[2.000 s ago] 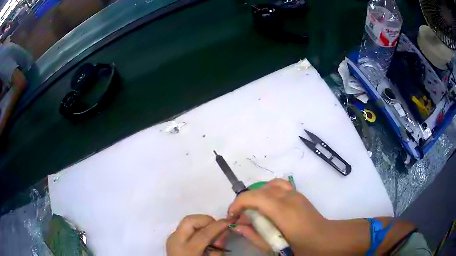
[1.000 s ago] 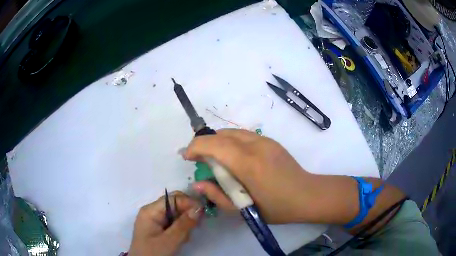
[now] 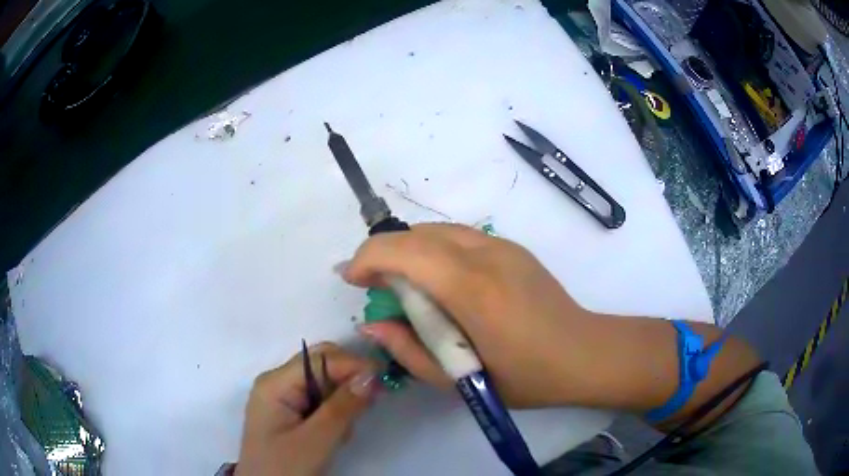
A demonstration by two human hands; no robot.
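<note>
My right hand [image 3: 465,307] is closed round the cream handle of the soldering iron [image 3: 433,330]. The iron's metal barrel points up and left over the white sheet, its tip touching nothing. The green solder wire reel [image 3: 382,310] shows partly under my right fingers. My left hand [image 3: 303,409] holds dark tweezers [image 3: 311,379] with the points upward. Its fingertips meet a small green circuit board [image 3: 393,380] below my right fingers. My fingers hide most of the board, and any wires there cannot be made out.
Black thread snips [image 3: 570,177] lie open on the white sheet [image 3: 214,279]. A blue parts tray [image 3: 721,153] stands at upper right. Black headphones [image 3: 98,56] lie on the dark green surface at upper left. A shiny bag of boards [image 3: 60,418] is at the left edge.
The view has shifted down toward the work. Both hands have moved from the bottom edge into fuller view. The tweezers now point upward, and more of the green reel shows beneath my right hand.
</note>
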